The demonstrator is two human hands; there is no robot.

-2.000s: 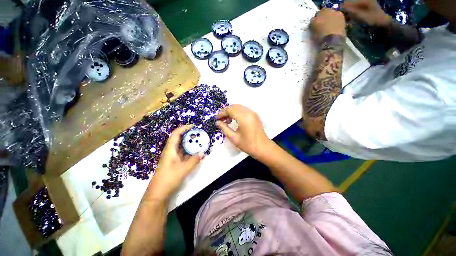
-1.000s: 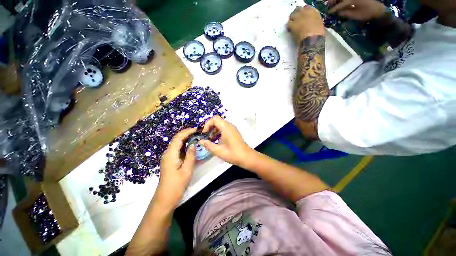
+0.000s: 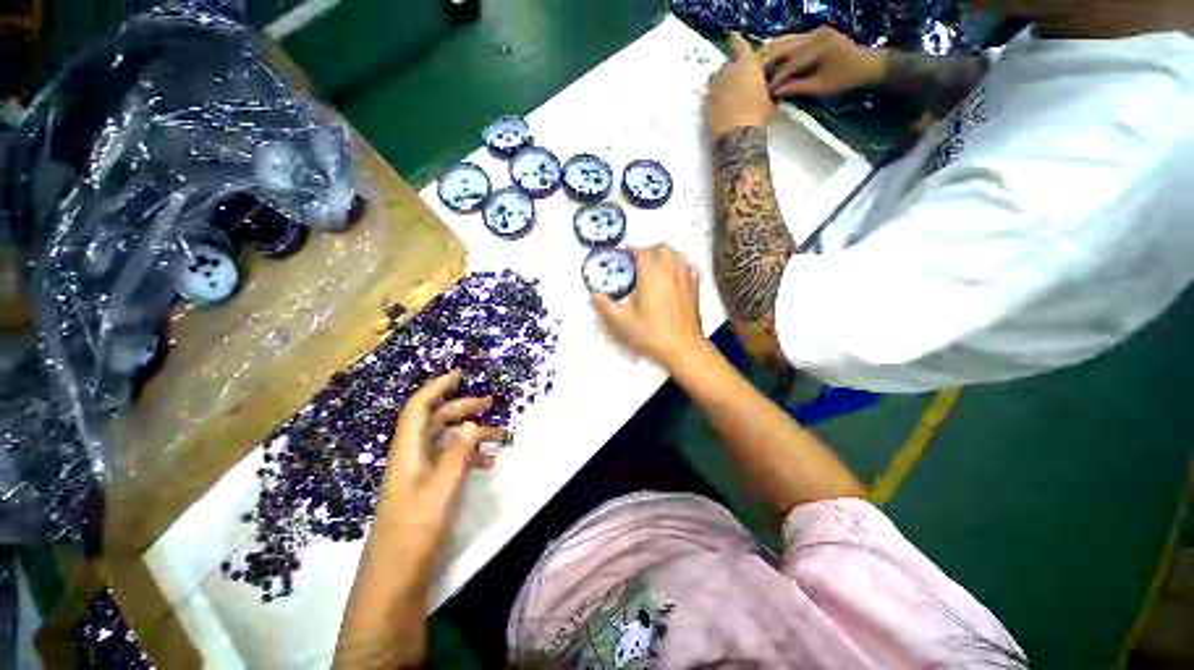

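Observation:
My right hand (image 3: 659, 308) is shut on a round housing (image 3: 608, 272), face up at the front of the group on the white board. Its face is pale blue-silver with dark holes and a black rim. My left hand (image 3: 439, 452) is over the lower right side of the heap of small dark purple inserts (image 3: 380, 393), fingers apart and curled; nothing clear shows in it. Several more housings (image 3: 534, 172) lie face up on the board behind my right hand.
A clear plastic bag (image 3: 157, 118) covers housings on a tan cardboard sheet (image 3: 314, 308) at left. A small cardboard box (image 3: 164, 628) is at lower left. A second worker's tattooed arm (image 3: 750, 223) rests across the white board's (image 3: 629, 98) right end, near a dark blue parts pile (image 3: 799, 16).
My hands have parted. My right hand has moved up and right with the housing to the group, and my left hand has come down over the heap. The view has shifted.

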